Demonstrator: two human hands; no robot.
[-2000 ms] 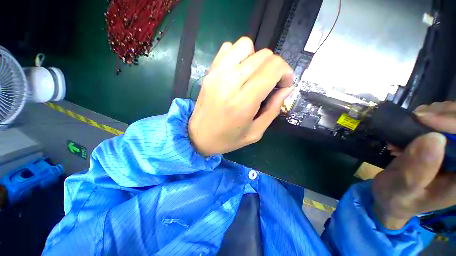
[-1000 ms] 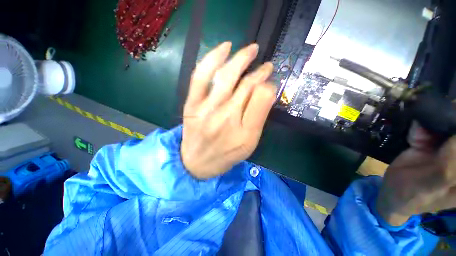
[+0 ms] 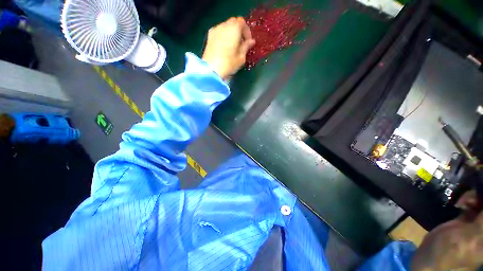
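My left hand [image 3: 227, 46] is at the left edge of a red pile of thin wired components [image 3: 275, 32], fingers curled down into it; its fingertips are partly hidden, so a grip does not show. My right hand [image 3: 453, 241], blurred and cut off at the lower right, holds the soldering iron [image 3: 458, 138], its metal tip pointing up-left over the tablet's silver-grey area. The open tablet unit [image 3: 445, 90] lies in a black frame [image 3: 339, 127]. Its circuit board [image 3: 405, 159] has a yellow label. A thin dark wire rises from the board's left end.
A white fan [image 3: 106, 26] stands at the upper left, beside the green mat [image 3: 243, 100]. A piece of brown board [image 3: 408, 231] shows at the lower right. A blue case [image 3: 45, 128] lies beyond the yellow-striped floor line.
My view has turned and shifted left. My left hand has moved from beside the circuit board to the red pile. My right hand stays at the right with the iron, now lower in view.
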